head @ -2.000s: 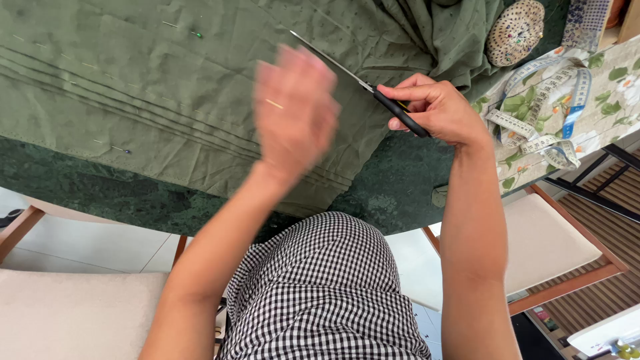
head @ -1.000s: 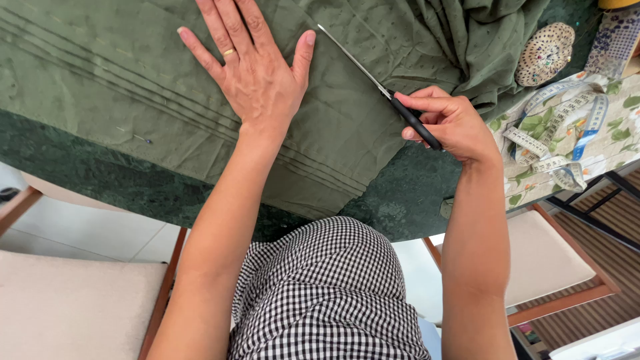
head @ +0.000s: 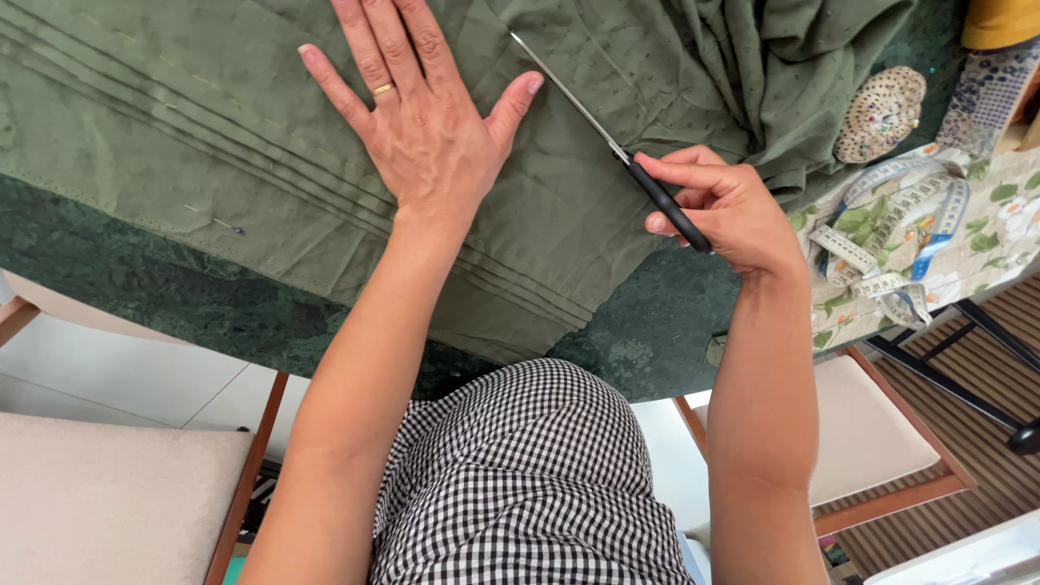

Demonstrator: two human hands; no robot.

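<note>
Green fabric [head: 268, 171] with several parallel pleats lies over a dark green marble-look table [head: 674, 317]. My left hand [head: 426, 134] rests palm down on it, fingers spread, a ring on one finger. My right hand [head: 723, 203] grips the black handles of scissors [head: 585, 114]; their blades look closed and lie over the cloth, tip pointing up and left, a little right of my left thumb. A straight pin [head: 228, 226] with a dark head sits in the fabric near its lower edge at left, and thread stitches run across the cloth.
Bunched fabric [head: 780, 73] lies at the upper right beside a pincushion [head: 880, 114] with many pins. A measuring tape [head: 942, 236] is coiled loosely on a floral cloth [head: 1003, 211]. Chairs with beige seats [head: 106, 496] stand at both sides below the table.
Two seconds ago my left hand was blurred near the scissors blades; it has moved left and now lies spread on the fabric. My right hand still holds the scissors. The view has shifted slightly.
</note>
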